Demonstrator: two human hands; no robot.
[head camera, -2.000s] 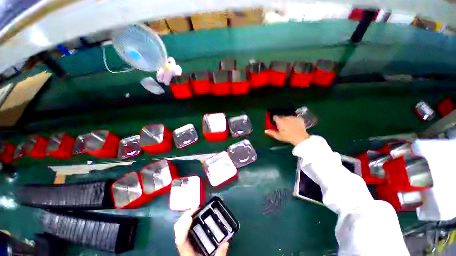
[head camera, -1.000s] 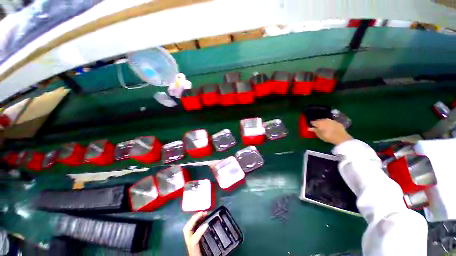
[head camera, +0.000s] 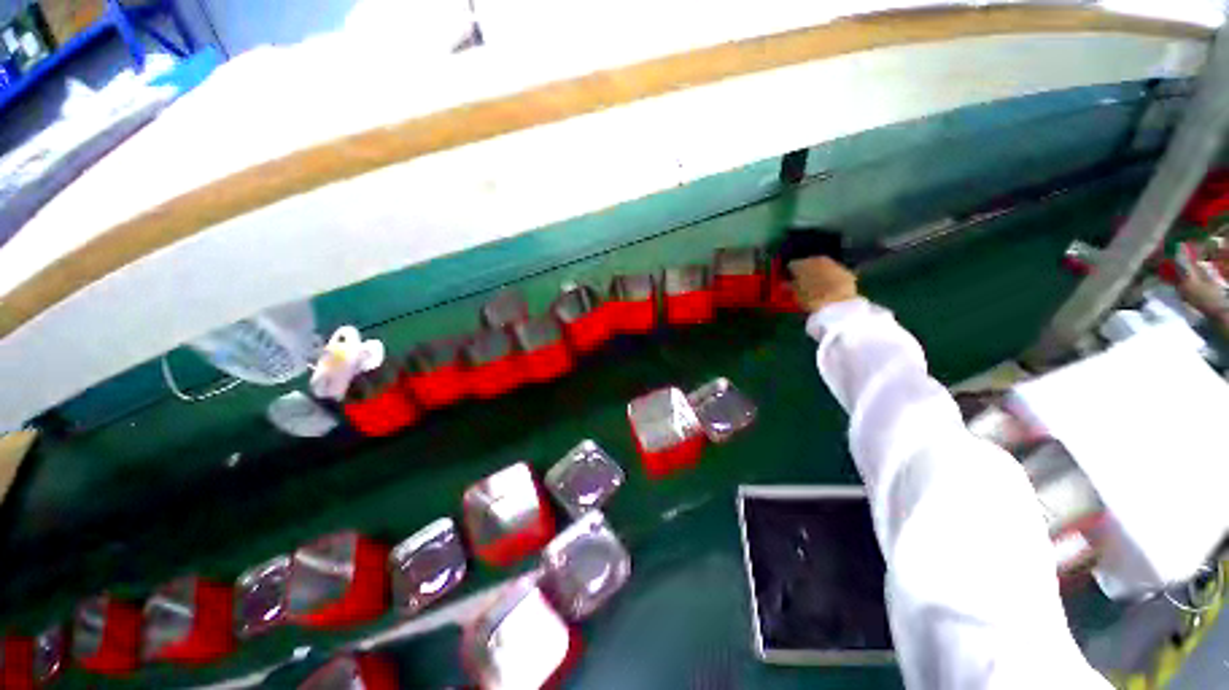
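Note:
My right hand (head camera: 820, 283) is stretched out to the far side of the line and holds a red tin (head camera: 782, 291) with a black insert (head camera: 811, 245) at its top. The tin is at the right end of the row of waiting red tins (head camera: 631, 305). My fingers partly cover it. My left hand is not in view. A parts tray (head camera: 815, 573) with a pale rim and dark bits lies below my right forearm, which covers its right side.
Open red tins (head camera: 507, 512) and silver lids (head camera: 584, 477) run along the belt. A white shelf (head camera: 539, 135) crosses above. A fan (head camera: 263, 340) and plush (head camera: 347, 363) stand left. A white box (head camera: 1146, 452) is right. Another person's hand (head camera: 1200, 283) shows far right.
My right hand has carried the red tin from the belt to the far row. The view has turned up and right, and my left hand with the black insert has left the picture.

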